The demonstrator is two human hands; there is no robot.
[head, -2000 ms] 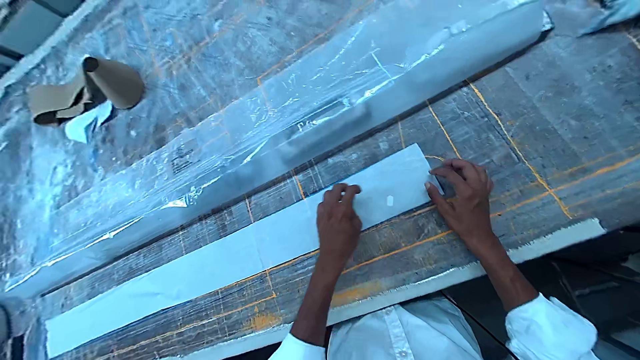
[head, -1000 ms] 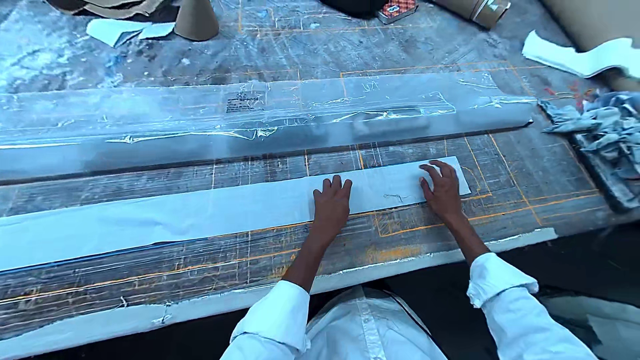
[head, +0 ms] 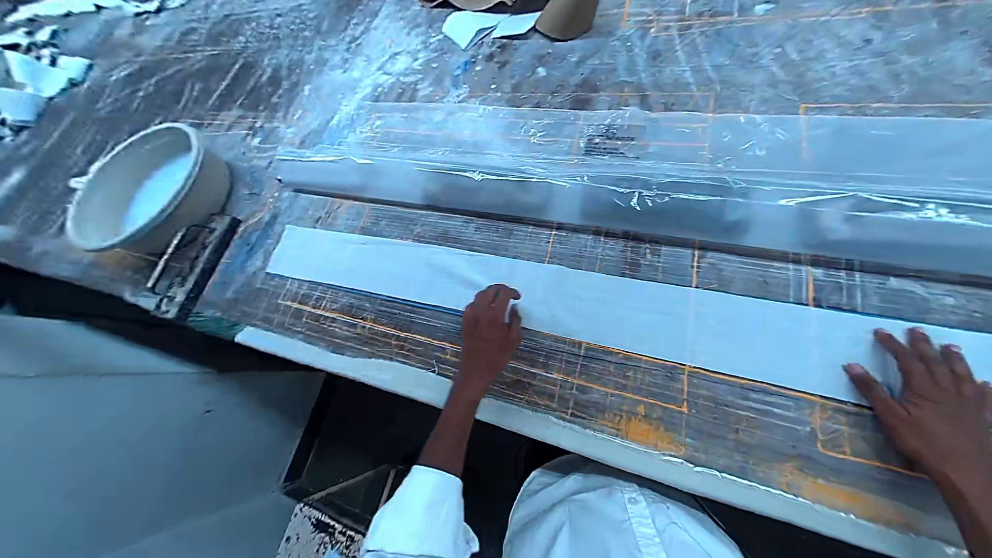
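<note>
A long white strip, of paper or cloth, [head: 620, 308] lies flat across the marked worktable, its left end in sight and its right end out of the picture. My left hand [head: 492, 325] rests on the strip's lower edge left of its middle, fingers bent; whether it pinches the edge cannot be told. At the right, my right hand [head: 922, 387] lies on the strip with its fingers spread. Beyond the strip and roughly along it lies a long roll wrapped in clear plastic film [head: 697, 209].
A plastic tub [head: 209, 182] with whitish contents stands at the left, beside a dark, stained tool with a wire handle [head: 203, 267]. A brown cone [head: 567, 17] and white scraps [head: 469, 27] lie at the back. The worktable's pale front edge [head: 573, 442] runs before me.
The view has swung left, bringing in the tub. My left hand has moved left along the strip. My right hand has left the strip's right end and now lies spread farther left on it.
</note>
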